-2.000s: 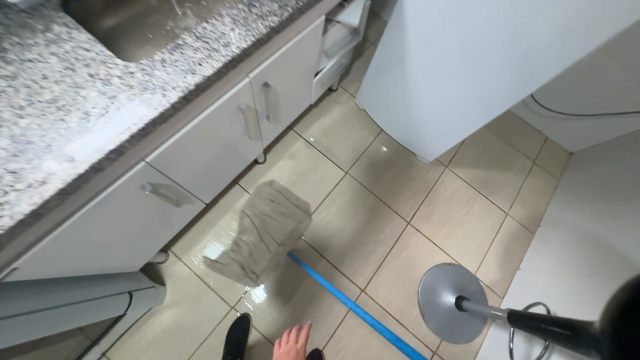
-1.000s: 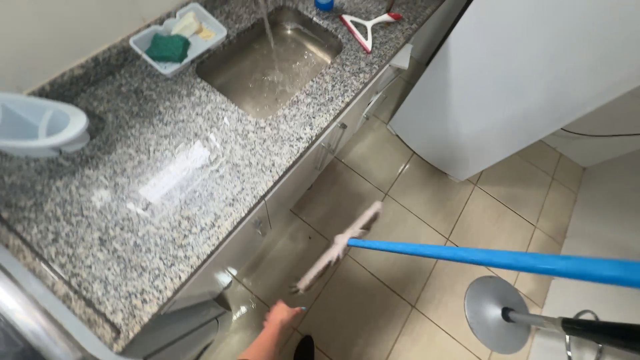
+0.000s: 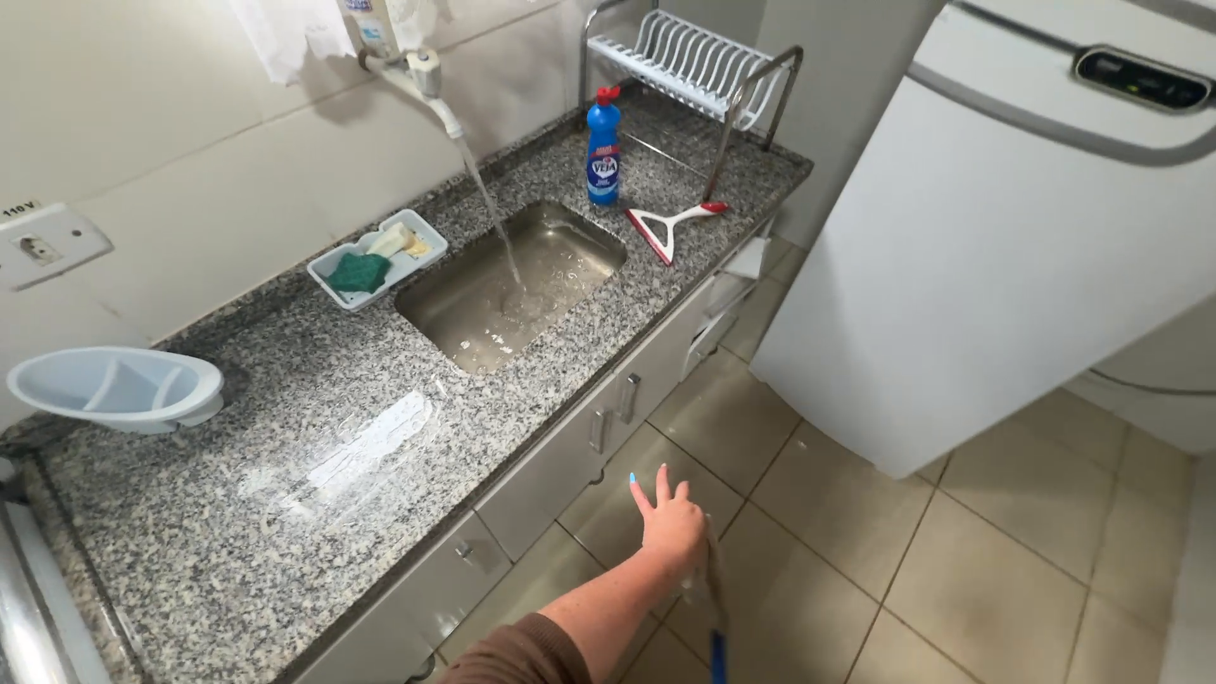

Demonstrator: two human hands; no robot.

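Observation:
My left hand (image 3: 673, 527) reaches out over the tiled floor, in front of the cabinet doors. Its fingers are spread and hold nothing that shows. Just beside and partly behind it is a narrow floor-mop head (image 3: 714, 579), seen edge-on and blurred. Below that, a short piece of blue handle (image 3: 718, 657) runs out of the bottom of the view. My right hand is not visible. Water runs from the tap (image 3: 442, 114) into the steel sink (image 3: 513, 285). Right of the sink, a white and red hand squeegee (image 3: 671, 226) lies on the granite counter (image 3: 285, 399).
A blue cleaner bottle (image 3: 603, 152) and a dish rack (image 3: 703, 66) stand beyond the sink. A tray (image 3: 332, 296) holds a green scouring pad (image 3: 359, 273). Left is a pale plastic container (image 3: 114, 385). Cabinet doors (image 3: 546, 475) line the floor's left side; a white refrigerator (image 3: 969, 256) stands right.
My left hand has moved from the bottom edge up beside the mop head. The blue handle, which stretched to the right edge, now runs down out of view. The view has tilted up.

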